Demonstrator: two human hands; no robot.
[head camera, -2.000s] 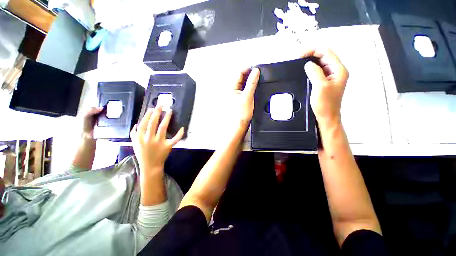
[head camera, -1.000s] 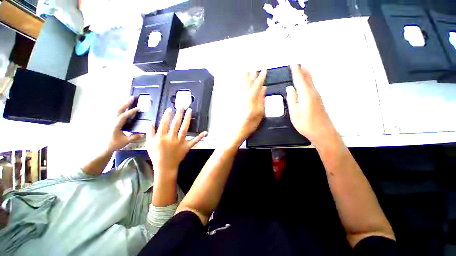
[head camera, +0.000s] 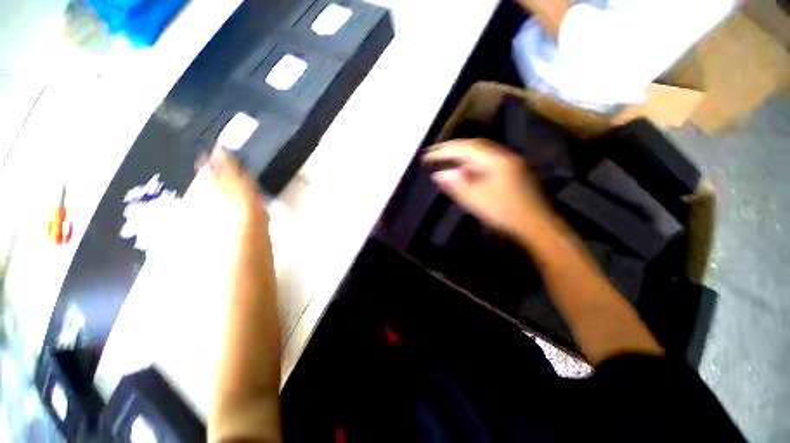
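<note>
A row of black packed boxes (head camera: 299, 86) with white devices stands on the table's dark strip, at the upper left of the picture. My left hand (head camera: 227, 177) is blurred at the near end of this row, with its fingertips at the edge of the nearest box; whether it grips it is unclear. My right hand (head camera: 485, 182) is above a large brown carton (head camera: 706, 225) beside the table, its fingers partly curled and apart, with nothing seen in it. The carton holds several black boxes (head camera: 632, 208).
A white cable pile (head camera: 149, 208) lies on the dark strip. Orange-handled scissors (head camera: 61, 227) lie behind it. More packed boxes (head camera: 143, 415) are at the lower left. White plastic (head camera: 598, 52) and cardboard (head camera: 736, 73) are beyond the carton. A blue item (head camera: 143, 17) is at the top left.
The view has swung to the right. My hands have left the box in front of me and moved apart, left to the row of boxes, right over the carton. The neighbour is out of view.
</note>
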